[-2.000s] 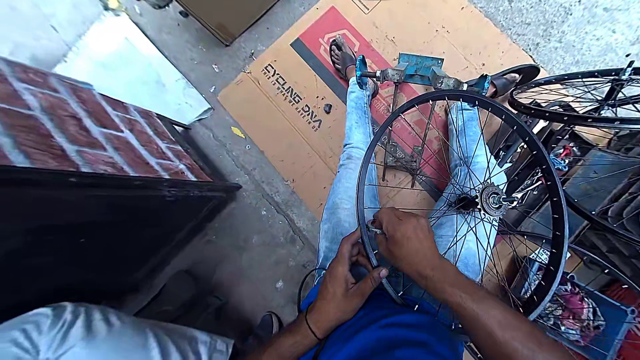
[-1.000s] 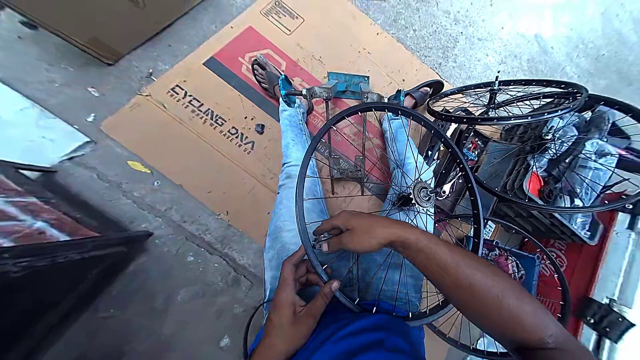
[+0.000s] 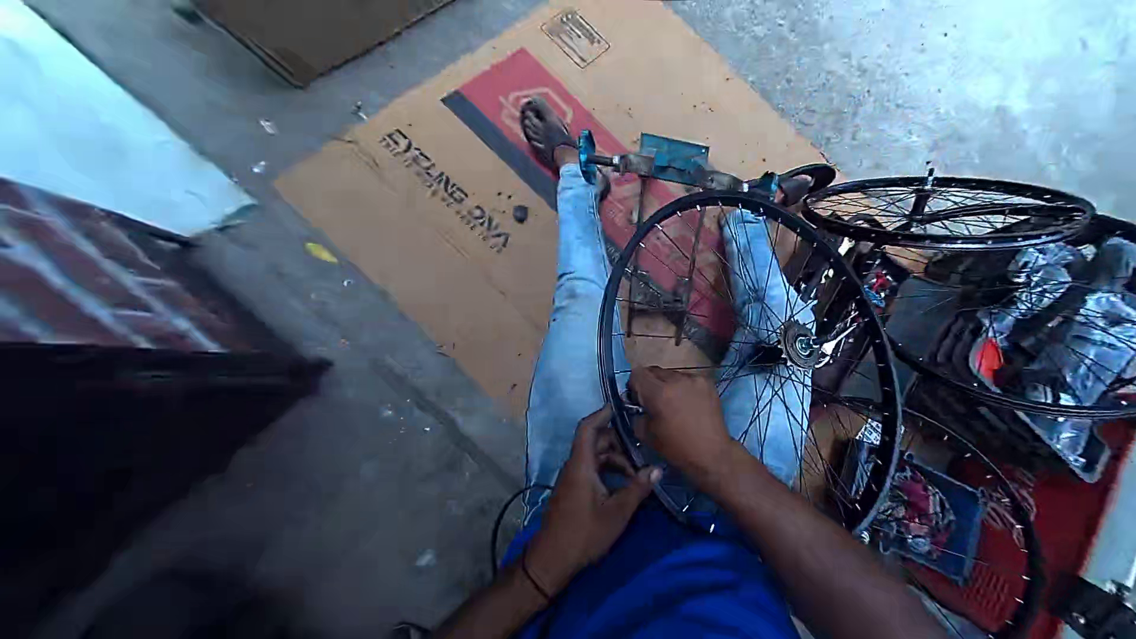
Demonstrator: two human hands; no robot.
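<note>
A black spoked bicycle wheel (image 3: 890,382) lies across my lap, its hub and sprocket (image 3: 801,344) over my thigh at the right. My left hand (image 3: 595,488) grips the rim at its lower left, with the thumb on the near side. My right hand (image 3: 679,413) is closed at the inner edge of the rim just above it, around a small metal piece at a spoke end that is mostly hidden by the fingers. Beyond the wheel, a metal wheel stand with a blue plate (image 3: 674,158) stands between my feet.
A flattened cardboard sheet (image 3: 399,240) lies under my feet. More wheels (image 3: 950,182) rest at the right, over a red crate (image 3: 1056,506) and plastic-wrapped parts (image 3: 1096,328). A brick-patterned panel with a dark edge (image 3: 89,275) is at the left, a cardboard box (image 3: 311,35) at the top.
Both hands stay at the lower left of the rim. The view has swung noticeably since two seconds ago, showing more of the wheels and crate at the right.
</note>
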